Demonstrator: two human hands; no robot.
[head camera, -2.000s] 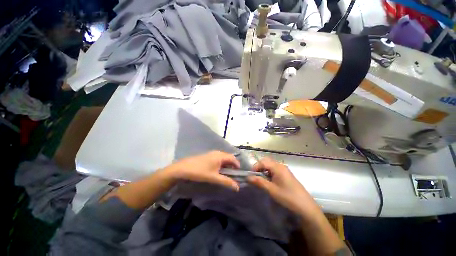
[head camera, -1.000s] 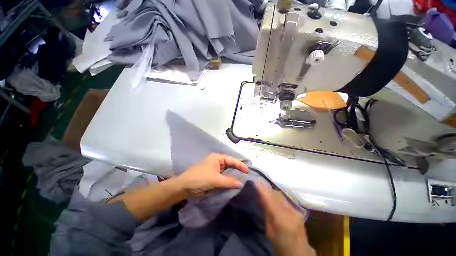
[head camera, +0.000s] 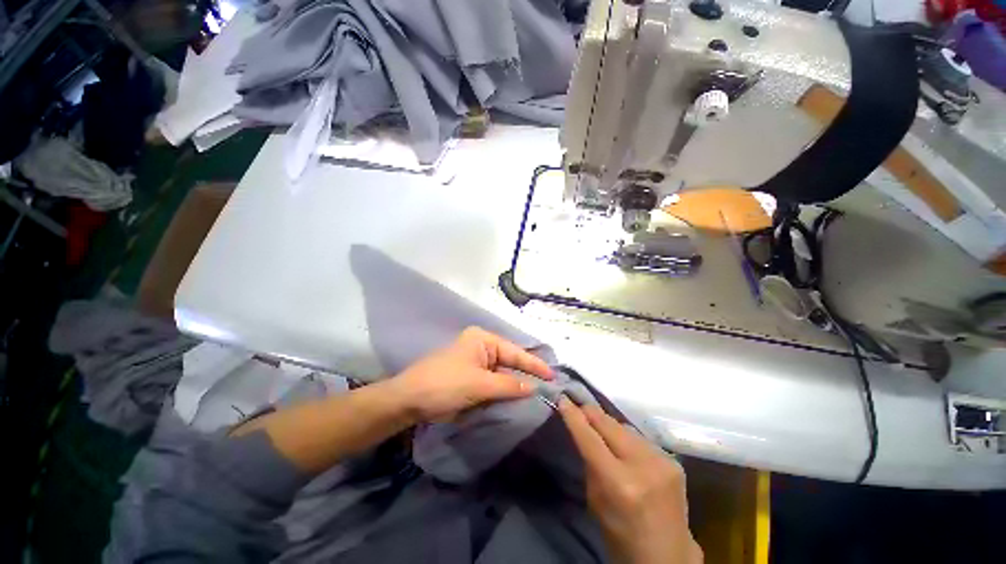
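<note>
A grey garment panel (head camera: 414, 303) lies with one pointed corner on the white table and hangs over its front edge into my lap. My left hand (head camera: 469, 378) pinches the cloth between thumb and fingers near the table's front edge. My right hand (head camera: 623, 468) is just to the right, holding a thin metal-pointed tool (head camera: 548, 402) whose tip is at the cloth by my left fingertips. The tool's handle is hidden in my right hand, so its kind is unclear.
The sewing machine (head camera: 706, 99) stands at the back right, with an orange card (head camera: 719, 209), a purple stick (head camera: 741, 259) and scissors (head camera: 789, 292) on its bed. Grey cut pieces (head camera: 386, 66) are heaped at the back left. A black cable (head camera: 871, 419) hangs over the front edge. A yellow crate (head camera: 761, 518) is below.
My right hand has come back to my left fingertips, and the metal point now shows. The cloth is turned and bunched differently in my lap. The view has shifted, bringing the machine closer.
</note>
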